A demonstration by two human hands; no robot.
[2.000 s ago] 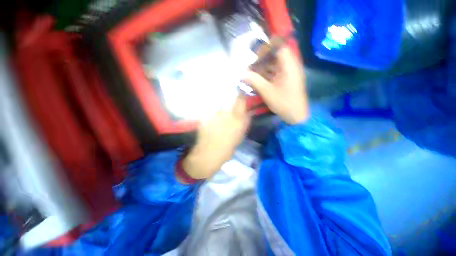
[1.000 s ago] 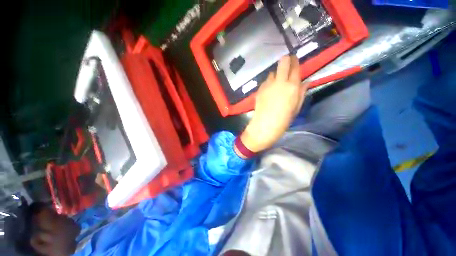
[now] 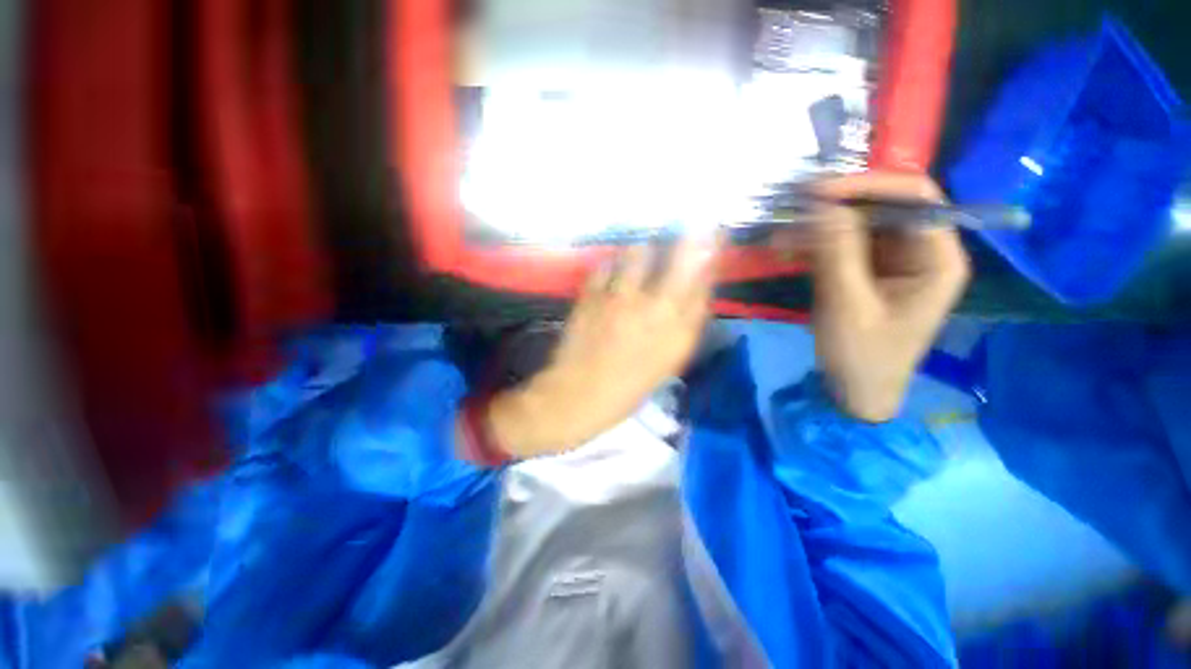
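Note:
The open-backed tablet unit (image 3: pixel 812 79) lies in a red-orange holding frame (image 3: pixel 425 144), its middle lost in white glare. My left hand (image 3: pixel 627 340) lies with its fingertips on the near edge of the frame and tablet. It seems to hold nothing, though its fingertips blur into the glare. My right hand (image 3: pixel 888 281) is at the tablet's lower right corner and holds thin dark tweezers (image 3: pixel 914 209). They lie roughly level across the fingers. Their left end reaches over the tablet edge and is blurred. A small dark piece (image 3: pixel 827 124) shows on the board.
A blue open parts bin (image 3: pixel 1064 170) is right of the frame. Blurred red frames (image 3: pixel 118 196) are stacked at left, with a white edge (image 3: pixel 33 327) at the far left. A blue sleeve or garment (image 3: pixel 1091 431) is at right, over a light blue floor (image 3: pixel 1006 523).
The view has swung left-to-right and levelled out. My right hand, unseen one second ago, is now at the tablet with the tweezers. The blue bin is fully in view again. My left hand remains at the near edge.

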